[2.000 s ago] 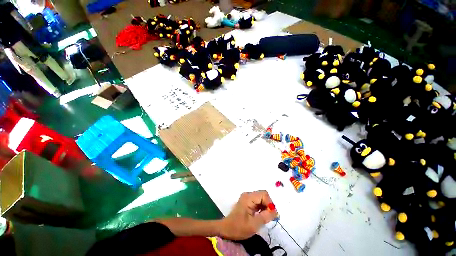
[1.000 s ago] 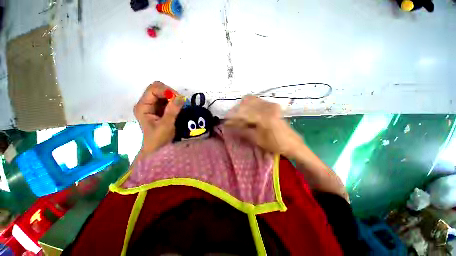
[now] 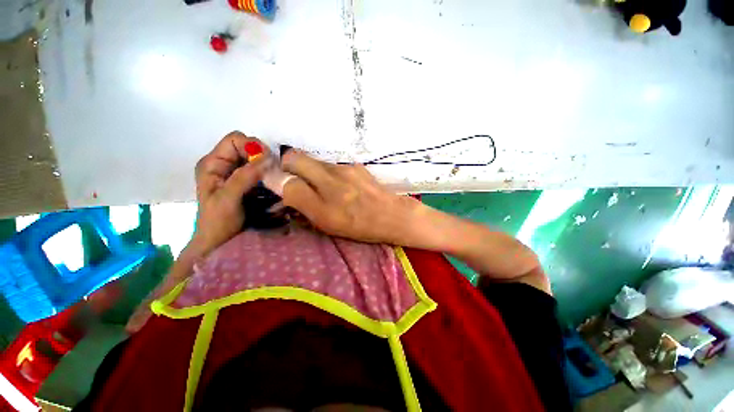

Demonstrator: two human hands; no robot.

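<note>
My left hand (image 3: 221, 193) holds the small striped hat (image 3: 254, 150) by its red tip, pinched between thumb and finger, against the black plush penguin (image 3: 264, 208). My right hand (image 3: 338, 197) is closed in on the penguin's head from the right, covering most of it. A pale wrap shows on a right-hand finger. No needle can be made out. A black sewing thread (image 3: 475, 138) loops on the table edge to the right of my hands. The penguin rests against the pink dotted apron (image 3: 322, 269); its face is hidden.
The white table (image 3: 483, 88) carries a red pompom (image 3: 218, 43), striped hats (image 3: 259, 6) at the top edge, and penguins (image 3: 656, 12) at top right. Brown cardboard (image 3: 28, 121) lies left. A blue stool (image 3: 72, 249) stands left; cartons and bags (image 3: 688, 294) lie lower right.
My right hand has moved left onto the penguin's head, covering the face that showed before. The thread loop has shifted slightly left. The view has shifted a little to the right.
</note>
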